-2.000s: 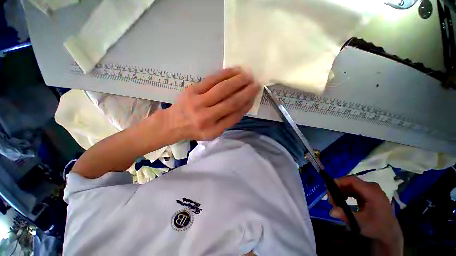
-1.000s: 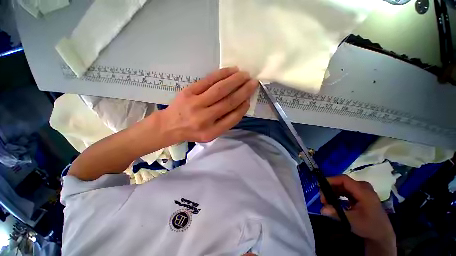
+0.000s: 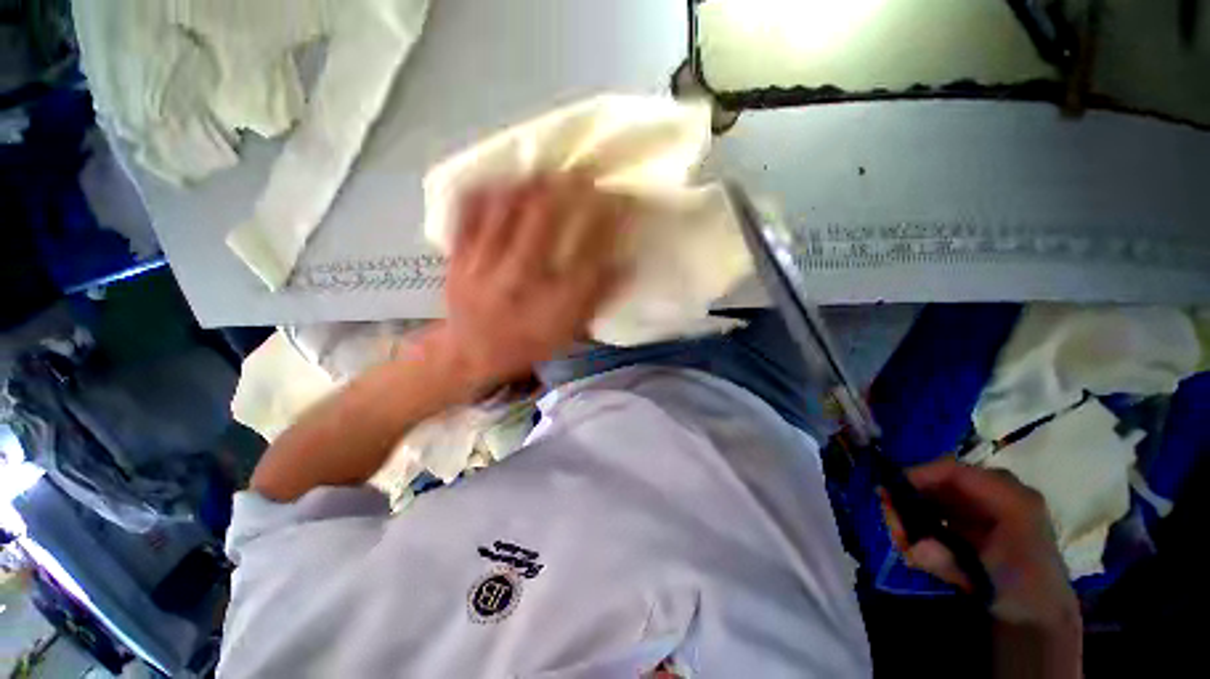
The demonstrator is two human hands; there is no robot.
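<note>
The cream fabric panel point(image 3: 677, 252) lies bunched and folded at the table's front edge, part of it hanging over the edge. My left hand point(image 3: 524, 272) is blurred and rests on the panel's left part; its fingertips are too blurred to tell their grip. My right hand point(image 3: 989, 531) is shut on the black handles of the tailor's shears point(image 3: 809, 318), below the table edge at the right. The long silver blades point up and left, their tips beside the panel's right side. The blades look together, but are blurred.
A cream fabric strip point(image 3: 332, 146) and ruffled cream pieces point(image 3: 199, 80) lie at the table's left. The table point(image 3: 929, 173) has a printed ruler point(image 3: 916, 249) along its front. The machine bed plate point(image 3: 863, 47) is at the back right. Loose cream cloth point(image 3: 1081, 371) lies over blue plastic at the lower right.
The panel was spread flat towards the back and is now bunched nearer the front edge. My left hand has moved over it. The shears still point up and left. The view has shifted.
</note>
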